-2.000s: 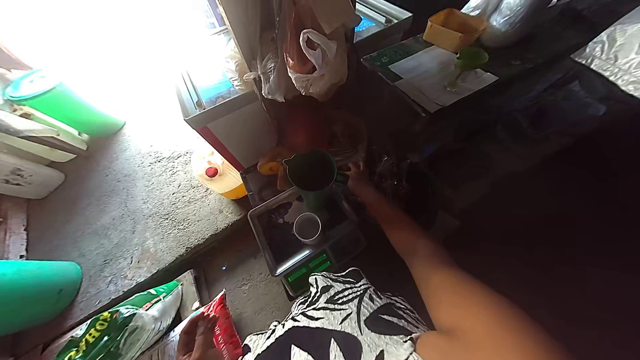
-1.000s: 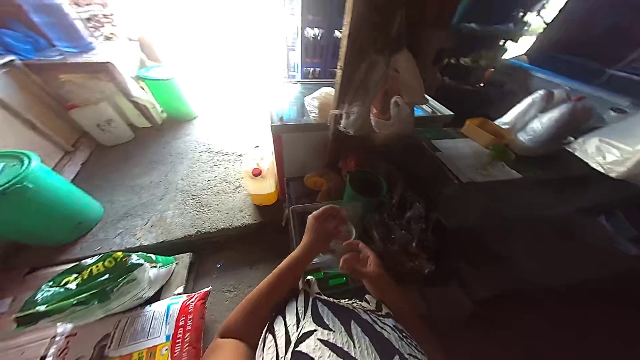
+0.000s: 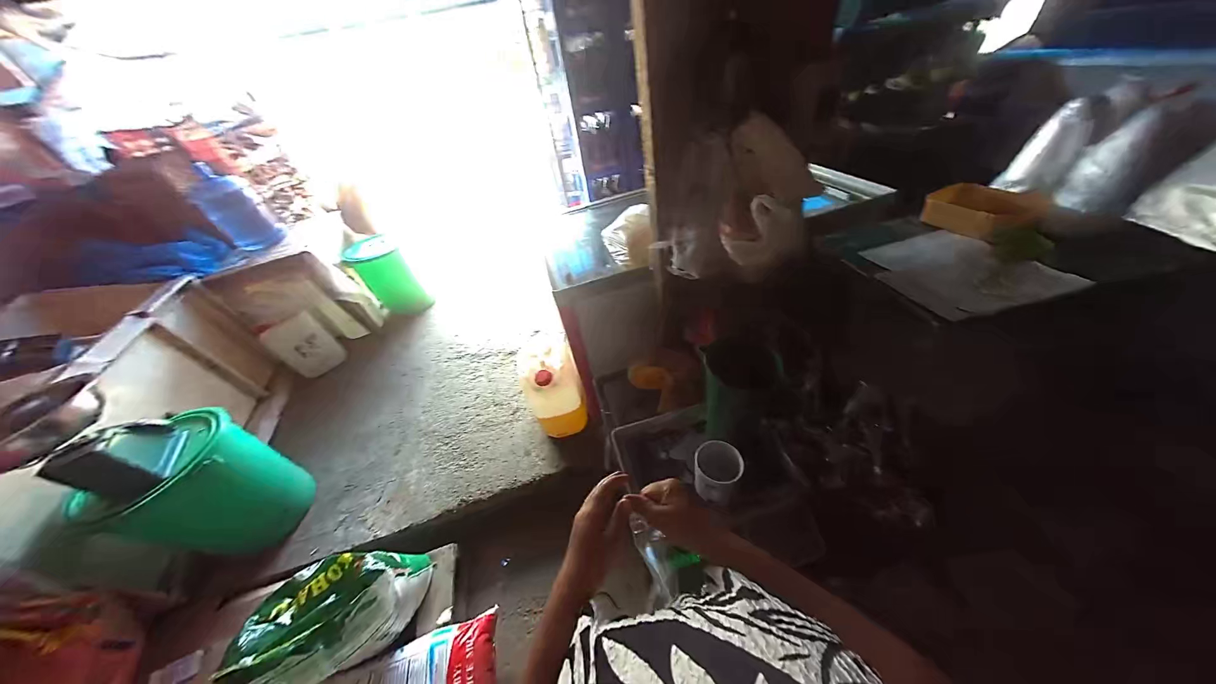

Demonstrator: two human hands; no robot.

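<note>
My left hand (image 3: 597, 518) and my right hand (image 3: 673, 513) meet at the fingertips and pinch a thin clear plastic bag (image 3: 655, 560), which hangs below them in front of my patterned shirt. Just right of the fingers, a translucent plastic cup (image 3: 718, 467) stands upright in the metal tray (image 3: 622, 439) of a scale. A dark green pitcher (image 3: 726, 399) is behind the cup; its contents are too dark to tell. Part of the scale's green display (image 3: 682, 559) shows below my right hand.
A jug of yellow liquid (image 3: 553, 394) stands on the concrete ledge. Left are a green bucket (image 3: 228, 484) and filled sacks (image 3: 332, 608). Crumpled clear plastic (image 3: 869, 446) lies right of the pitcher. A yellow tray (image 3: 978, 211) sits on the dark table behind.
The pitcher, held by my right hand two seconds ago, now stands released. My left hand has left the red sack, and both hands now hold the plastic bag. The view has swung left.
</note>
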